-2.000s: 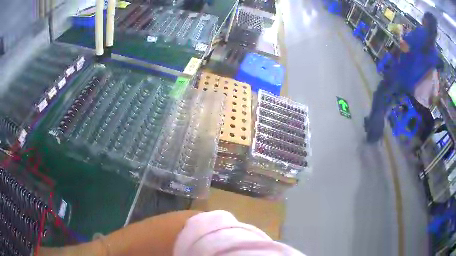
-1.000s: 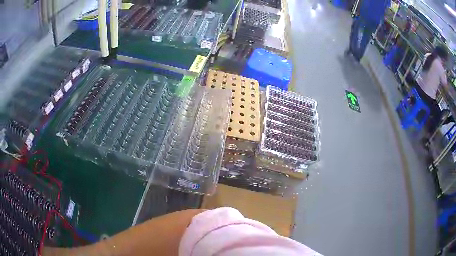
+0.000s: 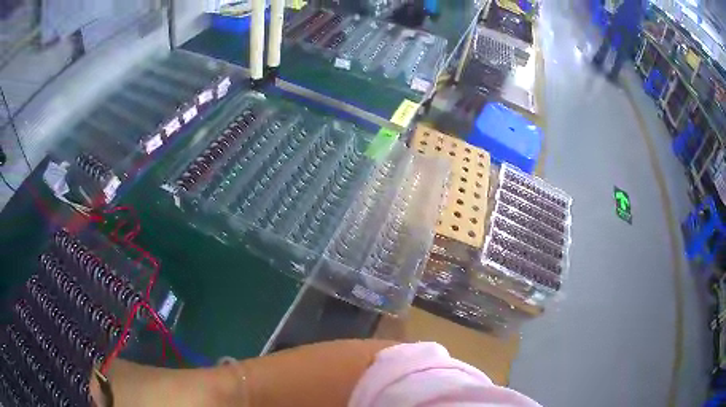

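Note:
My right hand (image 3: 131, 385) is at the lower left, cut off by the bottom edge, beside the main blister tray (image 3: 68, 318) of dark ring-like parts in rows. A small dark object shows at its fingers; what it is and how it is held cannot be told. My bare forearm and pink sleeve cross the bottom. Thin red wires (image 3: 151, 274) run over the tray's right side down to the hand. My left hand is not in view.
A clear side tray (image 3: 279, 175), partly filled, lies right of the main tray, overlapped by another. Beyond stand a perforated board (image 3: 455, 187) on a stack, a filled tray (image 3: 528, 230), a blue bin (image 3: 509, 135) and cardboard (image 3: 462, 338). A person walks in the aisle.
The view has turned left, so the bench contents sit further right. More of the main tray and my right hand now show. The people in the aisle have shifted or left the view.

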